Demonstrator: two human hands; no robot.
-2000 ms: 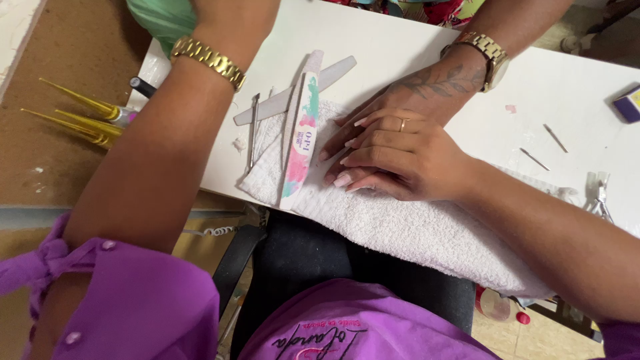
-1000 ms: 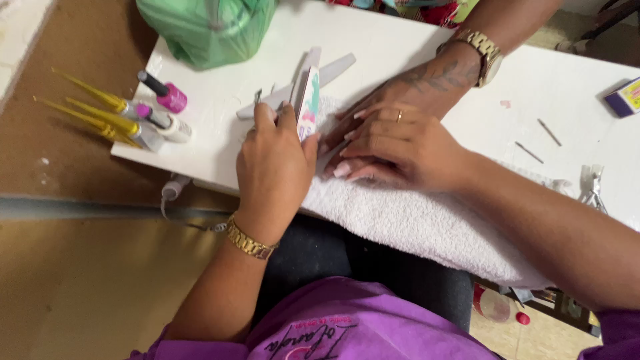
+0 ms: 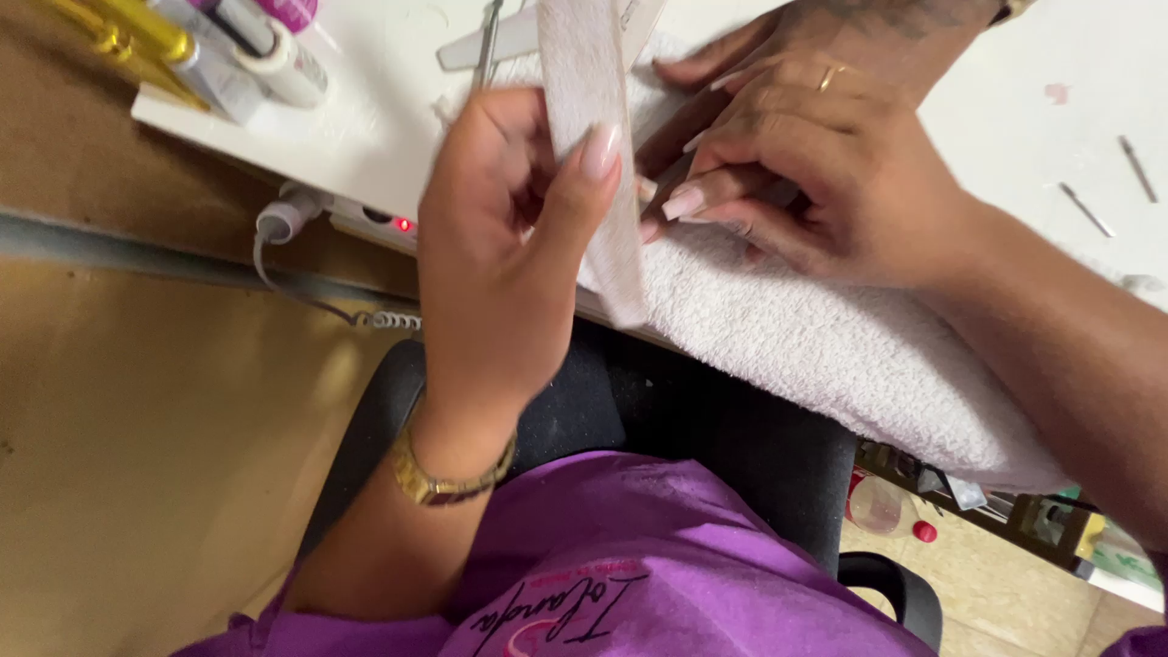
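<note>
My left hand (image 3: 511,228) holds a pale grey nail file (image 3: 589,119) between thumb and fingers, the file upright in the view with its lower tip past the table edge. Curled over the fingers of another person's hand (image 3: 730,64), my right hand (image 3: 821,173) holds them on a white towel (image 3: 776,319). The held fingers are mostly hidden. Behind my left hand lie a second grey file (image 3: 461,55), a thin metal tool (image 3: 490,41) and part of a pale file bearing writing (image 3: 641,23).
Polish bottles (image 3: 287,68) and yellow-handled brushes (image 3: 151,32) stand at the left corner of the white table (image 3: 356,137). Two small metal bits (image 3: 1086,210) lie at right. A power strip with a red light (image 3: 403,224) and a coiled cord (image 3: 392,320) are under the edge.
My left hand, away to the left two seconds ago, reached the files on the towel and has lifted one. My right hand remains on the other person's hand. The view is now closer.
</note>
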